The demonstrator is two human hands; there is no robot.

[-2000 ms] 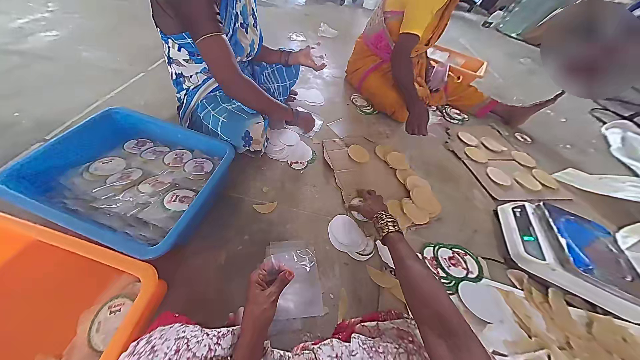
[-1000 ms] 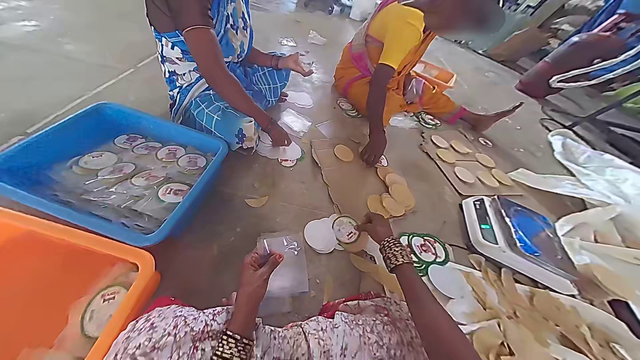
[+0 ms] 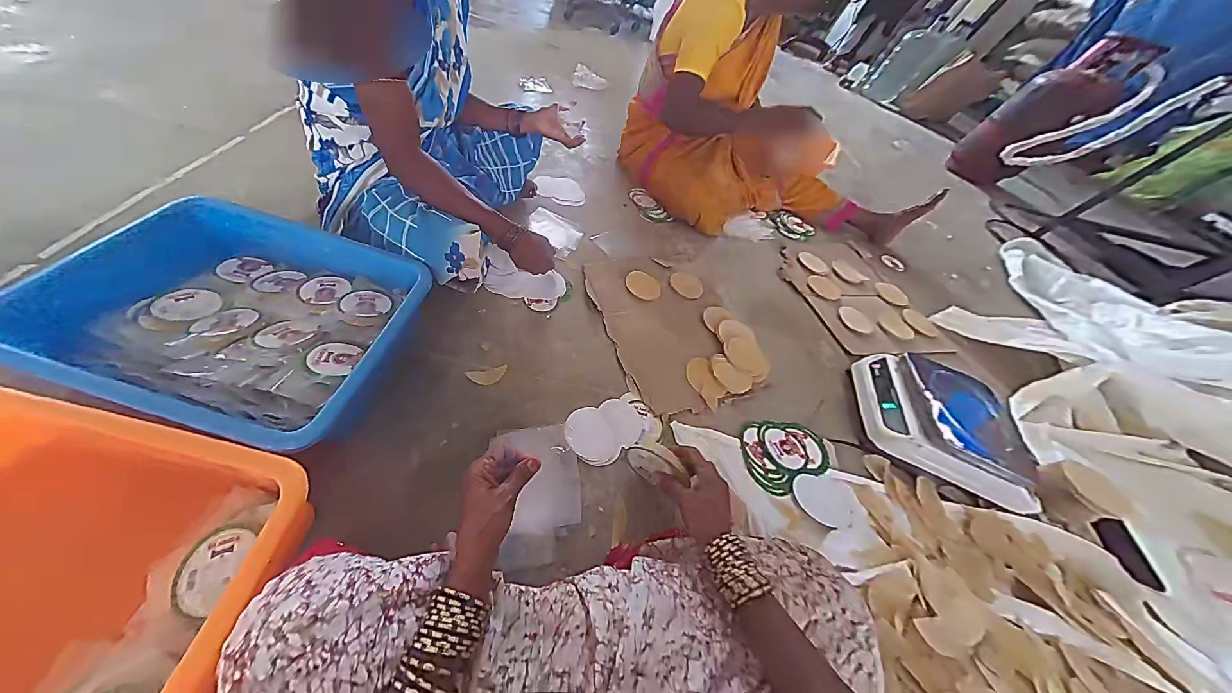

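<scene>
My left hand (image 3: 493,500) pinches the edge of a clear plastic bag (image 3: 549,481) above the floor, in front of my lap. A little to its right, my right hand (image 3: 701,489) holds a round printed label together with a tan disc (image 3: 657,462), tilted. White paper discs (image 3: 594,435) lie on the floor between and beyond my hands. Round labels with green rims (image 3: 791,447) are piled to the right of my right hand. Farther right is a heap of thin tan discs (image 3: 948,577) on white sheeting.
A blue tub (image 3: 371,399) with bagged discs stands at left, an orange tub (image 3: 289,481) nearer. A digital scale (image 3: 881,414) sits at right. Tan discs lie on flattened cardboard (image 3: 630,337) ahead. Two co-workers sit beyond; one co-worker's hand (image 3: 532,252) touches white discs.
My right hand has come back from the cardboard's near edge toward my left hand, with the label and tan disc in it. The co-worker in yellow has drawn a hand back from the cardboard.
</scene>
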